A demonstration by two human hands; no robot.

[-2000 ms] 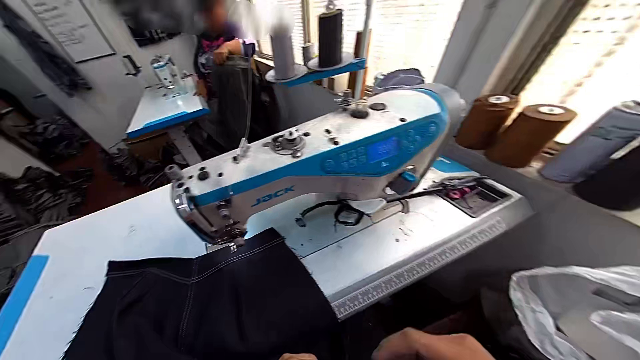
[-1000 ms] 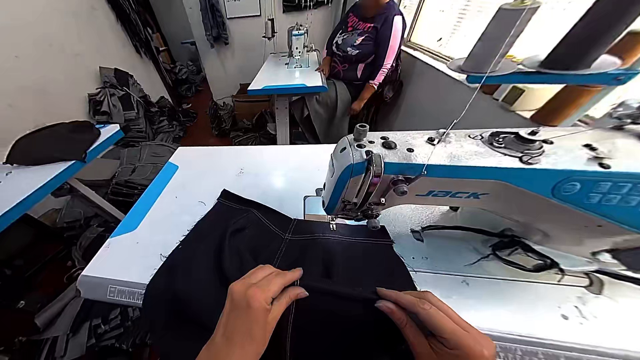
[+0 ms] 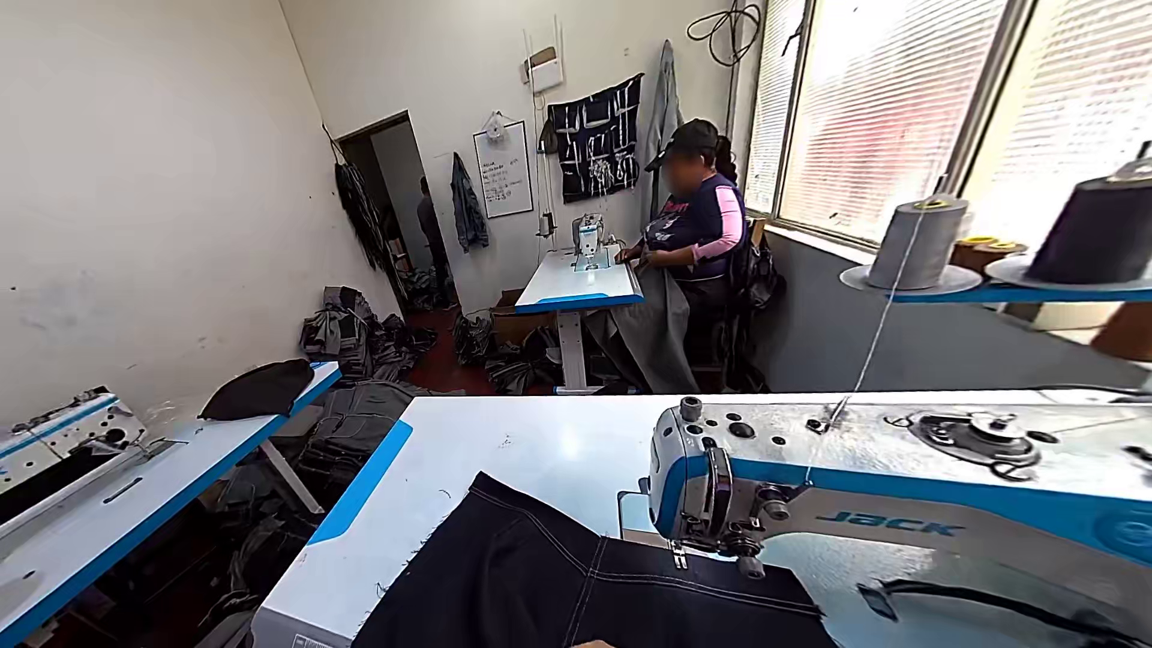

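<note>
A dark fabric piece (image 3: 540,576) with pale double stitching lies on the white sewing table, its upper edge by the presser foot (image 3: 679,554) of a Jack sewing machine (image 3: 864,486). At the bottom edge, a small bit of one hand (image 3: 594,644) shows against the fabric; which hand it is and its fingers cannot be made out. The rest of my hands is out of the frame. Pale thread runs down to the machine from a grey thread cone (image 3: 920,243).
A co-worker (image 3: 702,216) sits at another sewing table (image 3: 576,286) ahead, holding grey cloth. A side table (image 3: 180,486) with a machine and black cloth (image 3: 259,390) stands left. Piles of garments (image 3: 360,337) lie on the floor. A dark cone (image 3: 1093,234) stands at right.
The view has tilted up from the machine to the room. Both hands lay on the dark fabric one second ago; now only a sliver of one shows at the bottom edge.
</note>
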